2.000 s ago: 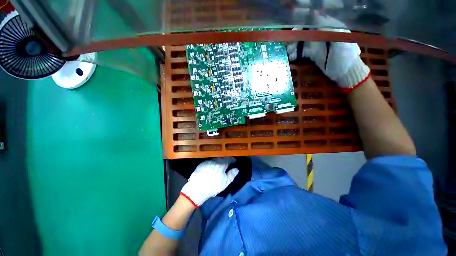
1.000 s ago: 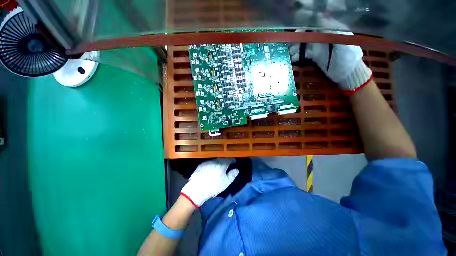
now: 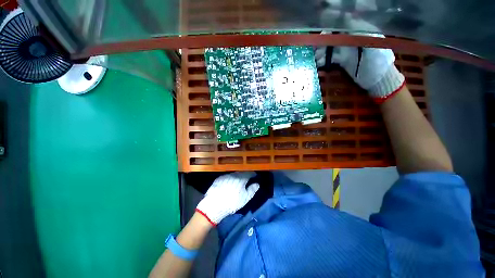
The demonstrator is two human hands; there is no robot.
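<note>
A green circuit board [image 3: 244, 92] lies slightly turned on the orange-brown slotted grate [image 3: 358, 155], its upper edge behind the hood's lower edge. My right hand [image 3: 365, 62], in a white knit glove with a red cuff edge, is at the board's upper right, partly behind the hood edge. A dark thing shows between its fingers; what it is and how it is held is hidden. My left hand [image 3: 228, 195], in the same kind of glove, rests at my body below the grate's front edge, fingers loosely bent, on something black. No object shows gripped in it.
A hazy clear hood [image 3: 260, 19] with a reddish-brown lower edge hangs over the grate's far part. A green mat [image 3: 108, 179] covers the bench at left. A desk fan [image 3: 38, 50] with a white base stands at the far left. A yellow-black floor stripe [image 3: 336, 187] shows below the grate.
The view has shifted very slightly since the oldest frame. The board and both hands stay in nearly the same places.
</note>
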